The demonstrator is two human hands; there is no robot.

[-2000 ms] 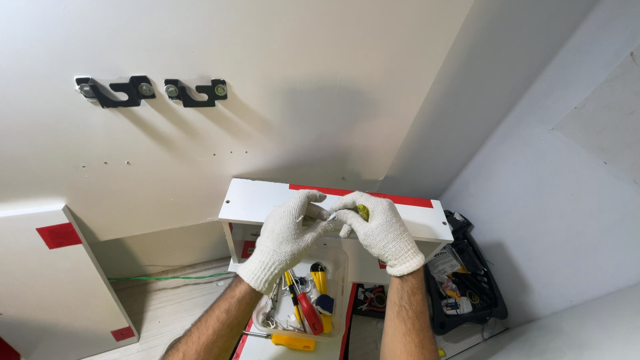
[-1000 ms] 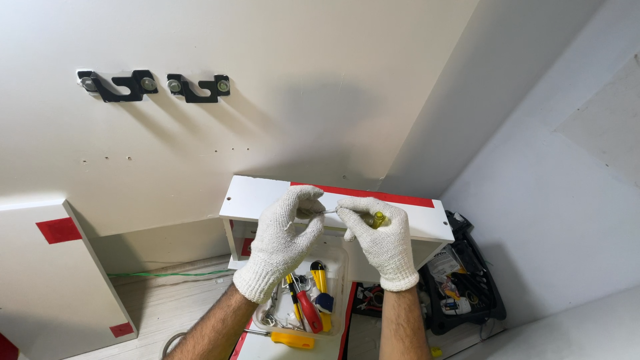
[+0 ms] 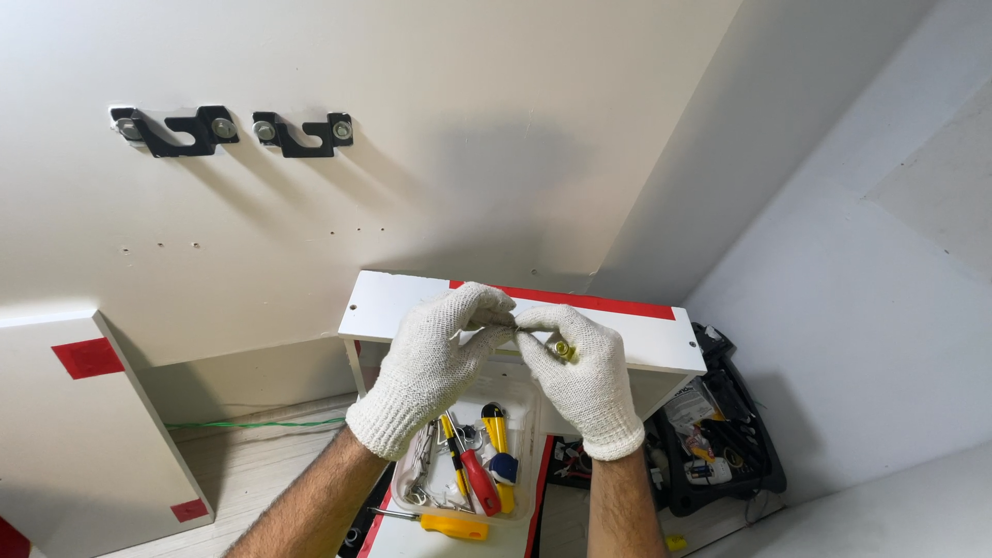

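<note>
My left hand (image 3: pixel 434 360), in a white knitted glove, is raised over a white board box (image 3: pixel 411 298) with red tape along its edge. Its fingertips meet those of my right hand (image 3: pixel 581 372), gloved alike, at a small thing too hidden to name. A small yellow-green item (image 3: pixel 563 349), perhaps the end of a tool handle, pokes out of my right hand's curled fingers. Below, a clear plastic tray (image 3: pixel 535 465) holds a red-handled screwdriver (image 3: pixel 480 482), a yellow utility knife (image 3: pixel 496 426) and small metal hardware. A yellow-handled screwdriver (image 3: pixel 453 527) lies in front of the tray.
Two black metal brackets (image 3: pixel 182 133) (image 3: pixel 304 136) are bolted to the pale upright panel. A white board (image 3: pixel 93 434) with red tape patches leans at the left. An open black tool case (image 3: pixel 728 434) sits at the lower right by the wall. A green wire (image 3: pixel 256 424) crosses behind.
My hands have stayed above the box. Their fingertips, a little apart one second ago with a thin thing between them, now meet.
</note>
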